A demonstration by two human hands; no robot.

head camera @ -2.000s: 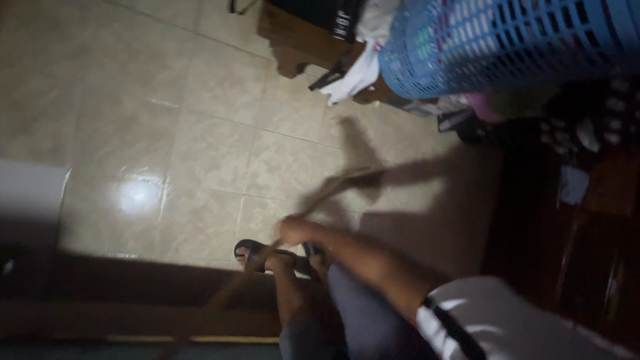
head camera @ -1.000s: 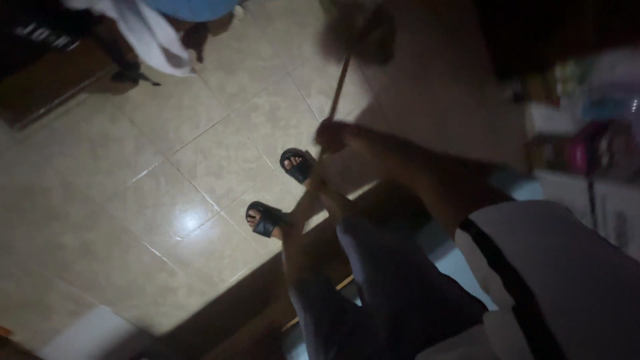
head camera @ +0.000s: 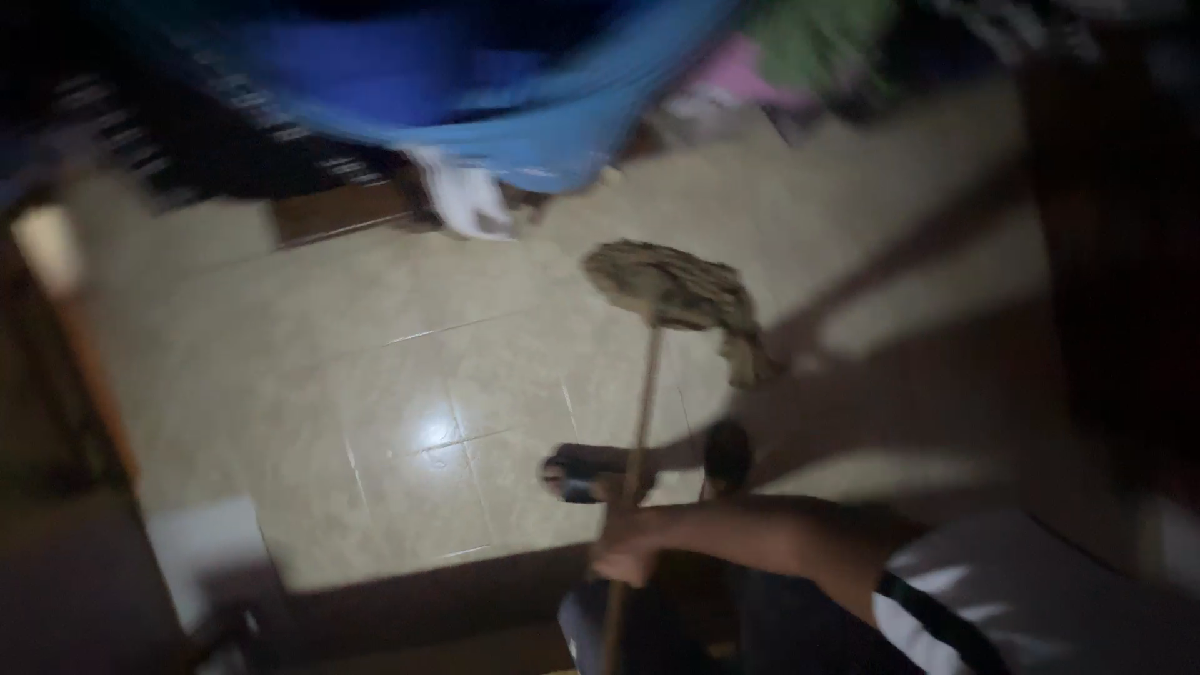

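My right hand is closed around the wooden handle of a mop, low in the view. From the hand the handle runs up to the mop head, a grey-brown bundle of damp-looking strands. It rests on the tiled floor, with a tail of strands trailing to the right. Between the hand and the mop head are my feet in dark sandals; the left sandal is clearer than the right sandal. My left hand is not in view.
A blue plastic basket stands at the top, with a white cloth hanging by it and dark, pink and green cloths around. Below it is a brown wooden piece. A dark wooden edge crosses behind my feet. A pale object is at lower left.
The view has swung, bringing the blue basket to the top middle. My right hand still grips the handle. The mop head, blurred at the top edge one second ago, is now fully visible.
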